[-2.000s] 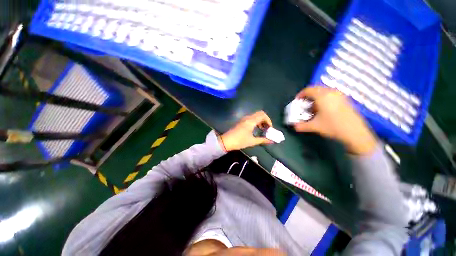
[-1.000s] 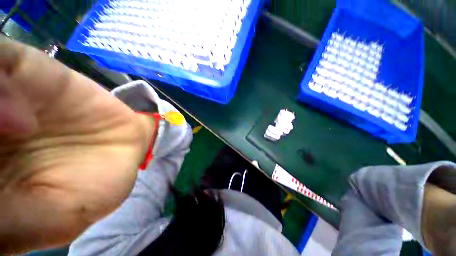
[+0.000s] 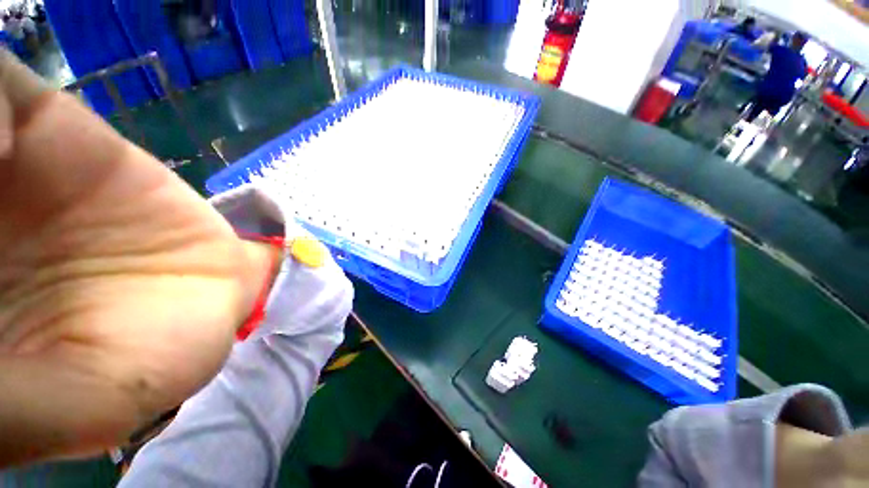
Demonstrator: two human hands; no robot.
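Note:
A small group of white adapters lies on the dark green work mat. The large blue tray, filled with rows of white adapters, sits behind to the left. The smaller blue bin at the right is partly filled with white rows. My left hand is raised close to the camera at the left, palm showing; its fingers are cut off by the edge. My right hand is mostly cut off at the lower right; only the wrist area shows beyond the sleeve.
A red arrow label strip lies at the bench's front edge. Behind the bench stand a red fire extinguisher, a white pillar and blue stacks. A person in blue is far off at the upper right.
My hands left the mat; the left rose close to the camera, and the adapters now lie on the mat. The view has tilted up, showing more of the room.

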